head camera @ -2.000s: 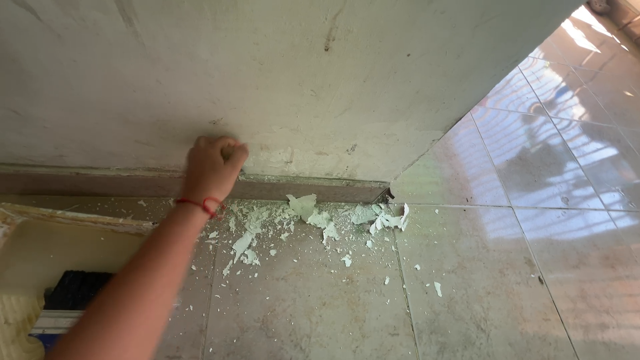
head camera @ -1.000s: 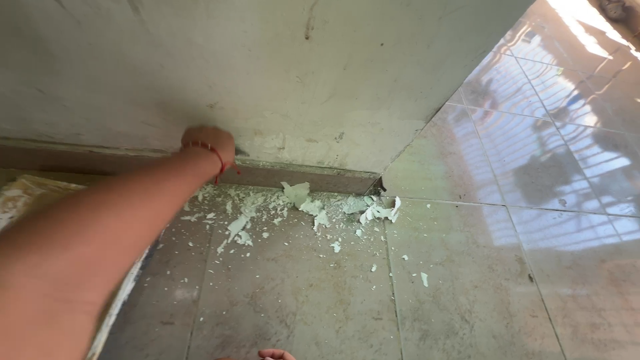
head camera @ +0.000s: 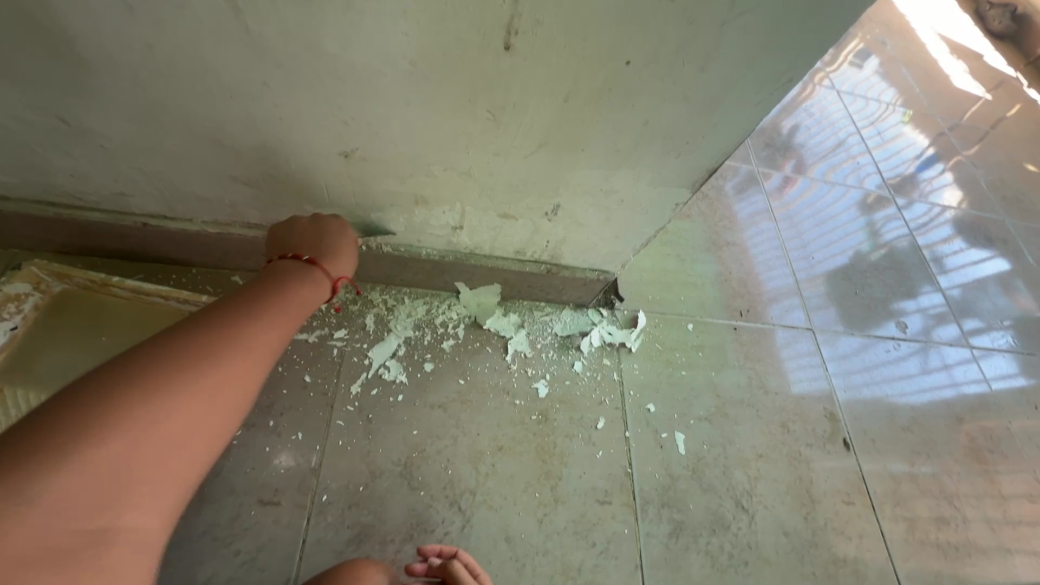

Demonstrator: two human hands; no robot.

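Note:
My left hand [head camera: 313, 244], with a red cord bracelet at the wrist, is closed around a scraper. The scraper's thin blade [head camera: 378, 231] shows right of the knuckles, against the foot of the painted wall [head camera: 455, 130], just above the baseboard [head camera: 496, 280]; its handle is hidden in the fist. Pale green paint flakes [head camera: 479, 301] and crumbs lie on the tiles along the baseboard. At the bottom edge, part of my right hand [head camera: 451, 565] shows with curled fingers, beside what looks like a knee; whether it holds anything cannot be told.
A paint-stained tray [head camera: 89, 284] stands on the floor at the left, partly behind my forearm. The wall ends at a corner on the right, with a dark gap at the baseboard's end [head camera: 609, 292]. Glossy floor tiles [head camera: 886, 268] beyond it reflect light.
My left hand stays low on the wall, and the scraper blade now shows beside it. My right hand, unseen in the oldest frame, has come in at the bottom edge. The view has shifted somewhat.

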